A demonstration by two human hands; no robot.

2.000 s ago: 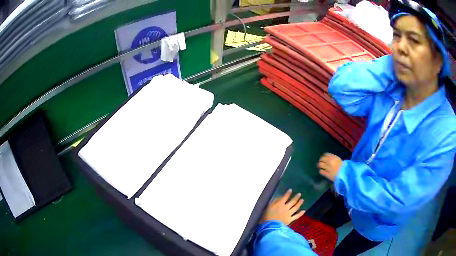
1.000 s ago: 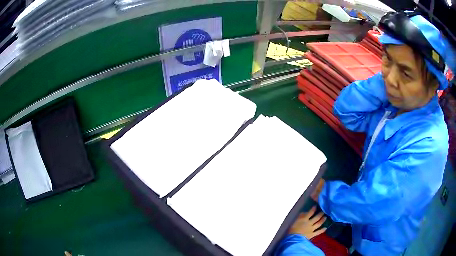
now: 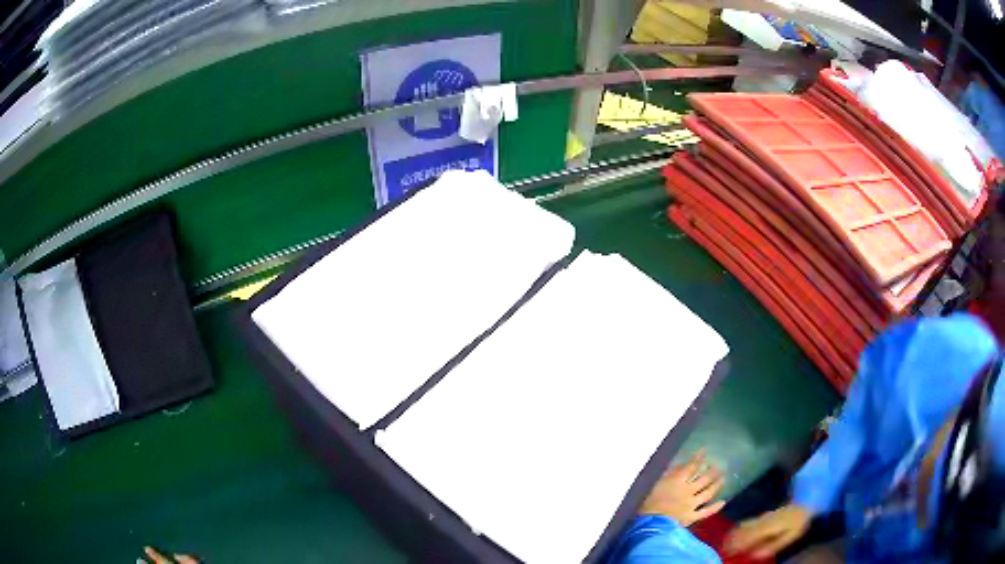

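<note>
A deep black tray stack [image 3: 331, 468] stands on the green bench in front of me. Two piles of white sheets lie side by side in its top, a left pile [image 3: 419, 292] and a right pile [image 3: 557, 402], with a thin dark gap between them. My right hand [image 3: 685, 490] is at the right side of the stack, fingers spread, holding nothing. Only the fingertips of my left hand [image 3: 165, 556] show at the bottom edge, so what it does is hidden.
A black tray with a white strip [image 3: 143, 320] lies at the left. Red trays [image 3: 816, 176] are stacked at the back right. A person in a blue smock [image 3: 893, 441] bends at the lower right, one hand near mine. A glove notice [image 3: 432, 110] hangs behind.
The other person has gone from standing upright to bending low at the right. The view has shifted, so the black tray stack sits further right. My left fingertips have come into view at the bottom.
</note>
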